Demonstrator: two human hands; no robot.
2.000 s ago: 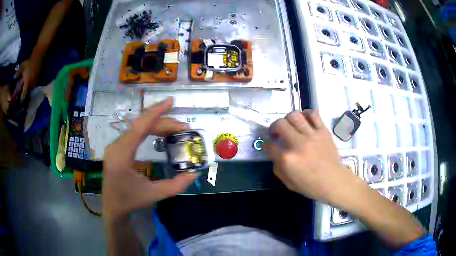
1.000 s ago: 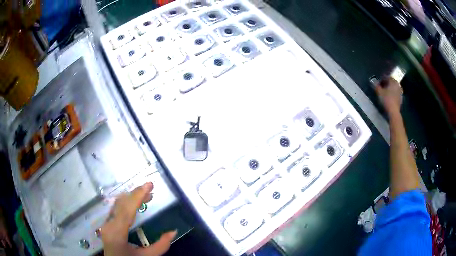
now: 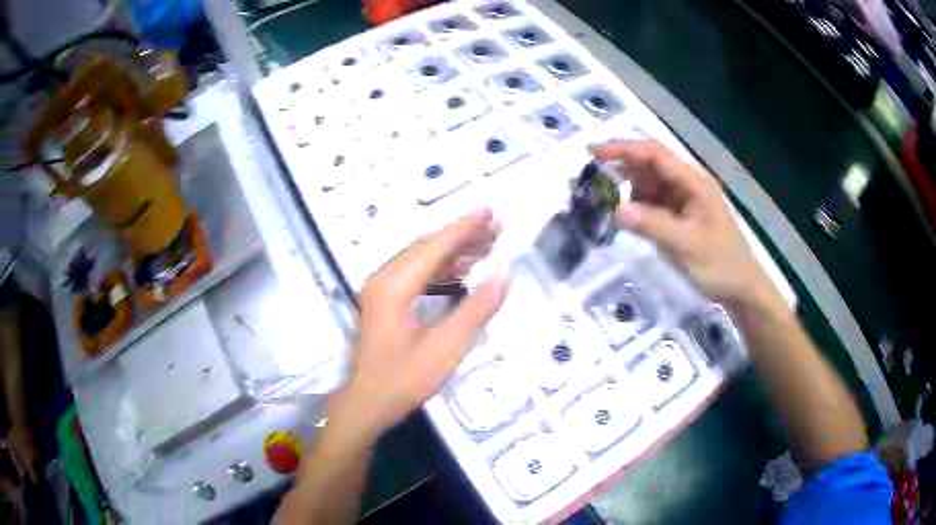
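My right hand (image 3: 693,220) holds a small dark watch body (image 3: 598,200), tilted and blurred, above the white blister tray (image 3: 534,226). My left hand (image 3: 416,323) is over the tray's left part, thumb and fingers spread apart. A dark edge of a flat part (image 3: 445,289) shows between thumb and fingers; the rest is hidden or lost in glare. I cannot tell if the left hand grips it. Pale square covers with dark round centres, such as one cover (image 3: 602,417), sit in the tray's pockets.
At the left, the gold-orange press head (image 3: 128,195) is over the right orange fixture (image 3: 185,269); the other orange fixture (image 3: 103,318) is beside it. A red emergency stop (image 3: 282,451) and silver buttons (image 3: 240,472) are at the press front. A dark green surface (image 3: 657,472) surrounds the tray.
My right hand has come back from the far right over the tray with a watch body. My left hand has moved right over the tray. The press head now covers the right fixture.
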